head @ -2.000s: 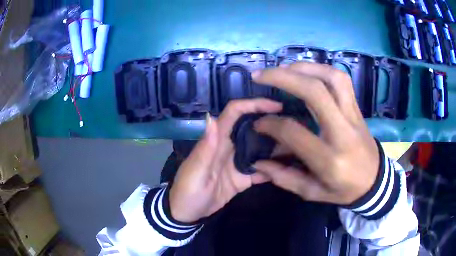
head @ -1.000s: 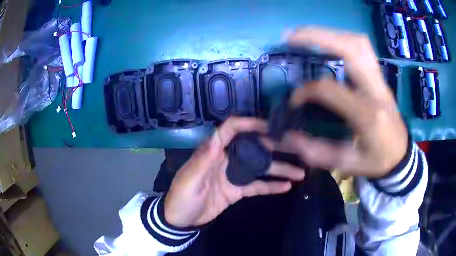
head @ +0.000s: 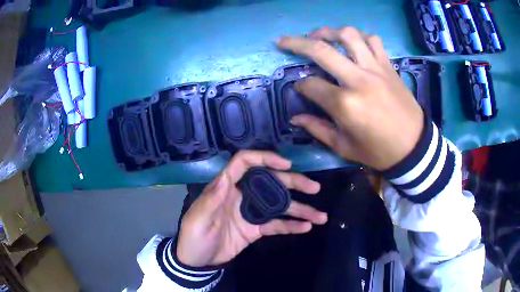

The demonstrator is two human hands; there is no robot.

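My left hand [head: 228, 214] is palm up below the row and holds a small stack of black oval diaphragms [head: 267, 194]. My right hand [head: 365, 97] is over the fourth housing half from the left [head: 285, 105], its thumb and fingers at the oval place. What the fingertips hold is hidden. Three housing halves to the left, the first [head: 117, 134], second [head: 196, 122] and third [head: 256, 114], each show an oval diaphragm in them. A housing half at the row's right [head: 433, 85] shows green through its opening. My right hand hides part of the row.
Blue cells [head: 89, 91] with red leads lie at the left beside a crumpled clear bag [head: 34, 122]. Filled housings [head: 482, 91] sit at the right and upper right. A dark frame [head: 108, 7] lies at the back left. Cardboard [head: 17, 199] stands at the far left.
My right hand has moved from my left hand to the fourth housing half. My left hand stays below the row, and the oval stack now shows uncovered. The whole view has shifted and tilted.
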